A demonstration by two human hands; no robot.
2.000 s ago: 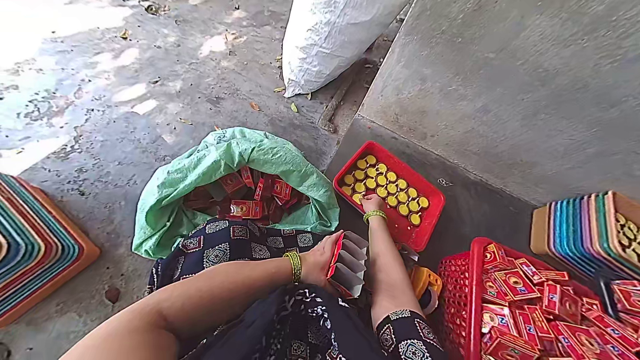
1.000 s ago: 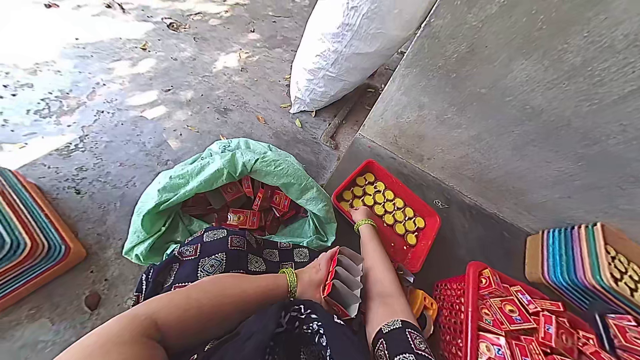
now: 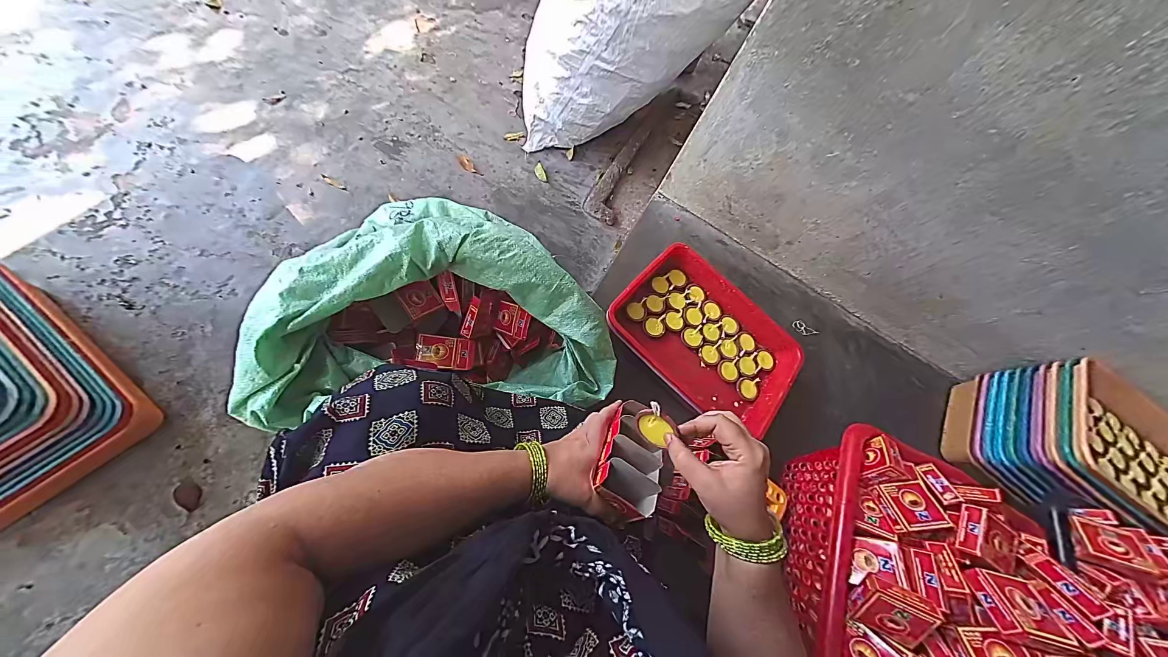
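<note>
My left hand (image 3: 584, 461) holds a red cardboard box (image 3: 630, 474), its top open and grey dividers showing inside. Between the fingertips of my right hand (image 3: 727, 461) is a round yellow piece with a short pale tip (image 3: 655, 429), held over one end of that box. Rows of similar yellow rounds with dark rims (image 3: 712, 333) lie in a red plastic tray (image 3: 776, 342), just beyond my hands. A green woven sack (image 3: 301, 292), its mouth rolled back, stands beyond my lap with small red printed boxes (image 3: 444, 351) inside.
At the right a red plastic basket (image 3: 849, 511) is heaped with red boxes. Behind it leans a stack of coloured trays (image 3: 1031, 429) with rounds in the outermost one. Another tray stack (image 3: 91, 411) is at the far left. A white sack (image 3: 593, 73) stands near a concrete wall (image 3: 912, 182).
My right hand has moved from the red tray back to the box, with a yellow round in its fingers. My left hand keeps hold of the box.
</note>
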